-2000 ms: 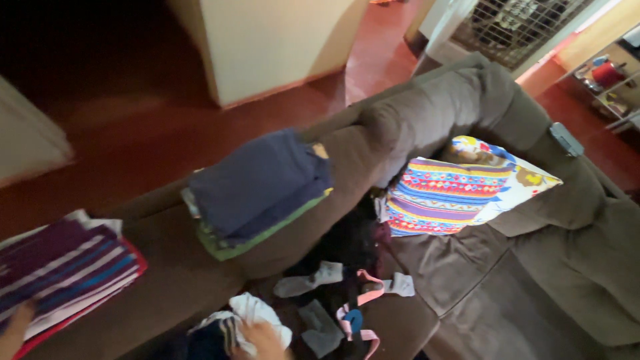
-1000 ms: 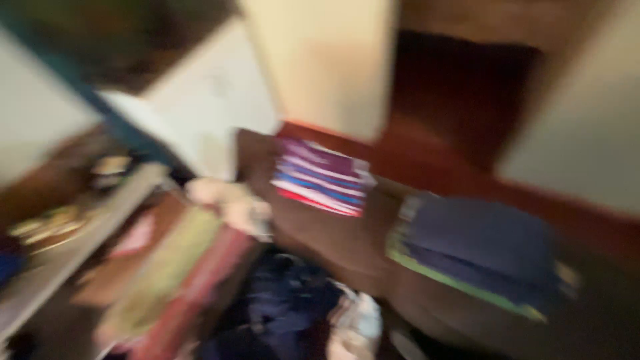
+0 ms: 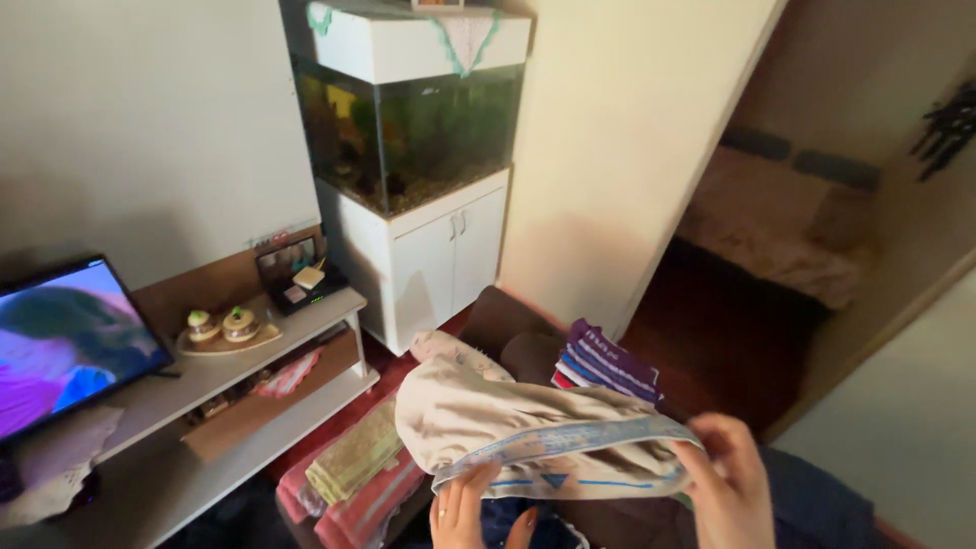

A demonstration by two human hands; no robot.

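Note:
A beige cloth garment (image 3: pixel 488 404) with a pale blue waistband is stretched between my two hands. My left hand (image 3: pixel 465 507), with a ring on one finger, holds the lower left end of the band. At the band's right end, my right hand (image 3: pixel 728 473) grips the edge between thumb and fingers. Behind the garment lies a folded purple, blue and white striped cloth (image 3: pixel 606 362) on the sofa. Dark blue cloth (image 3: pixel 511 522) shows below the garment, and a dark folded stack (image 3: pixel 816 499) is partly hidden behind my right hand.
Folded green (image 3: pixel 354 450) and pink towels (image 3: pixel 335 518) lie at lower left. A brown sofa (image 3: pixel 526 354) runs behind the garment. A television (image 3: pixel 76 343) and a tray with jars (image 3: pixel 229 339) are on a low shelf unit (image 3: pixel 320 316). An aquarium (image 3: pixel 450 137) stands on a white cabinet (image 3: pixel 450 263).
The beige garment is now held up and spread between both hands. The view has swung left, bringing the television and aquarium into sight.

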